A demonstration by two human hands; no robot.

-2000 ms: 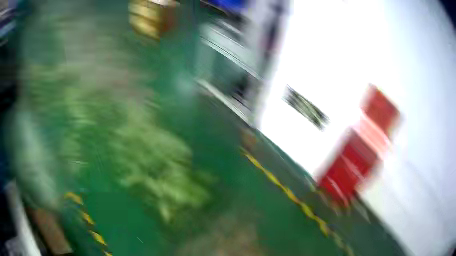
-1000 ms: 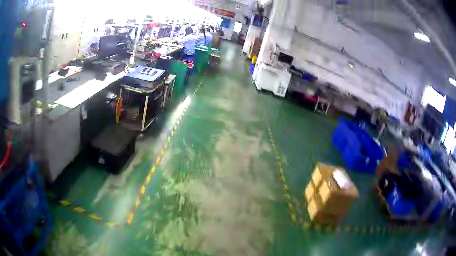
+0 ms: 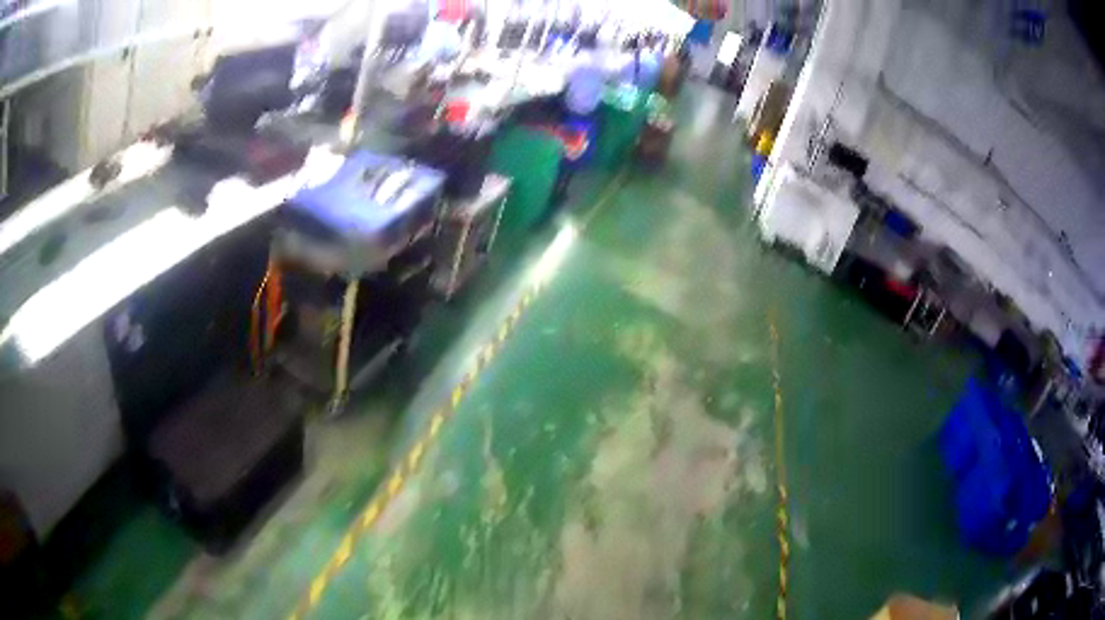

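Observation:
Neither of my hands is in the picture. Nearest on the left is a long bench with a white ledge and a dark monitor on it. A cart with a blue top stands beside the bench, with small white things on top. A black box lies on the floor in front of the cart. The view is blurred, and small things on the bench cannot be told.
Green floor with yellow-black lines runs ahead. Green bins stand along the left. At the right are a white cabinet, a blue bin and, at the bottom edge, part of a cardboard box.
The view has swung from the white wall to the aisle, then moved forward. The bench, blue-topped cart and black box now look nearer, and the cardboard box has slipped down to the bottom edge.

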